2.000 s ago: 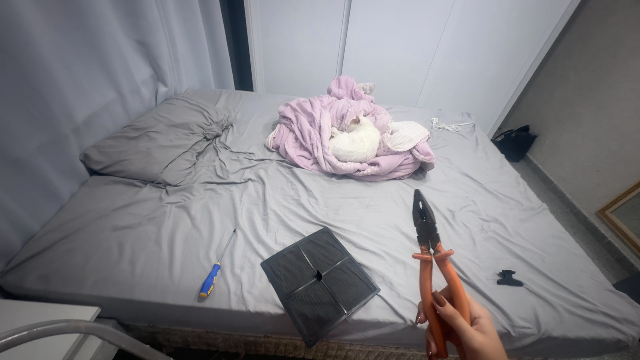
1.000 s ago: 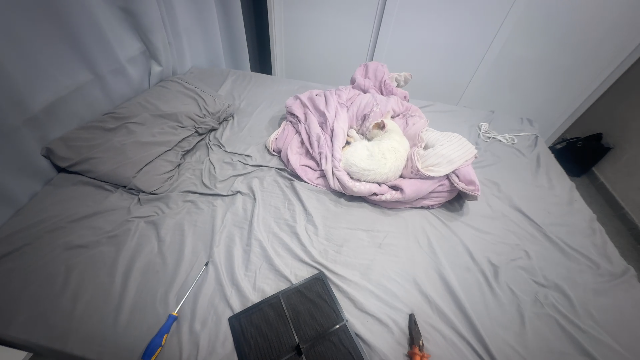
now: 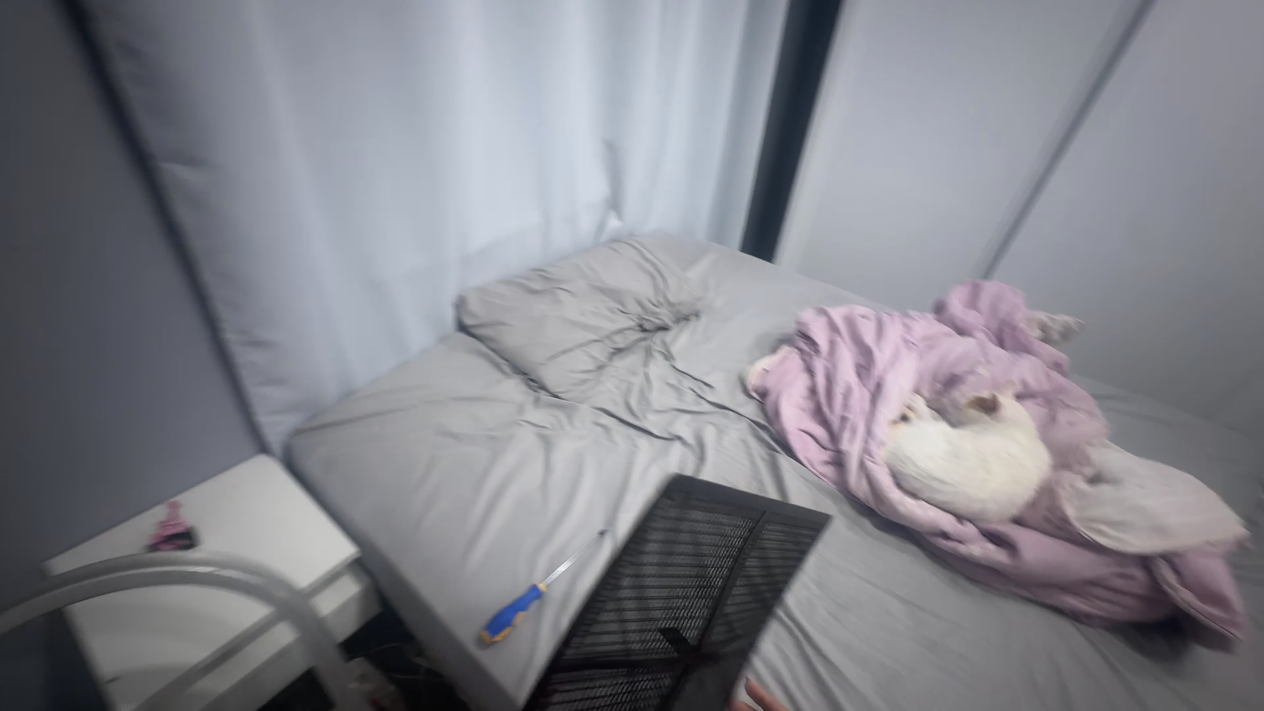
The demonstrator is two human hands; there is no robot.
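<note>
A black slatted plastic panel [image 3: 681, 592] stands tilted above the bed's near edge, cut off by the bottom of the view. At its lower right edge, only the fingertips of my right hand [image 3: 758, 697] show, holding the panel; the rest of the hand is out of view. My left hand is not in view. To the left of the panel, a screwdriver with a blue and yellow handle [image 3: 512, 614] lies on the grey sheet, its shaft pointing away to the right.
A white cat [image 3: 973, 459] lies curled on a bunched pink blanket [image 3: 849, 375] at the right. A grey pillow [image 3: 573, 321] is at the back. A white bedside table [image 3: 237, 504] with a small pink object [image 3: 172, 528] stands at the left, behind a curved grey tube [image 3: 237, 573].
The view has swung left. The black panel, flat on the bed before, is now raised and tilted. The orange-handled pliers, in my right hand two seconds ago, are out of view.
</note>
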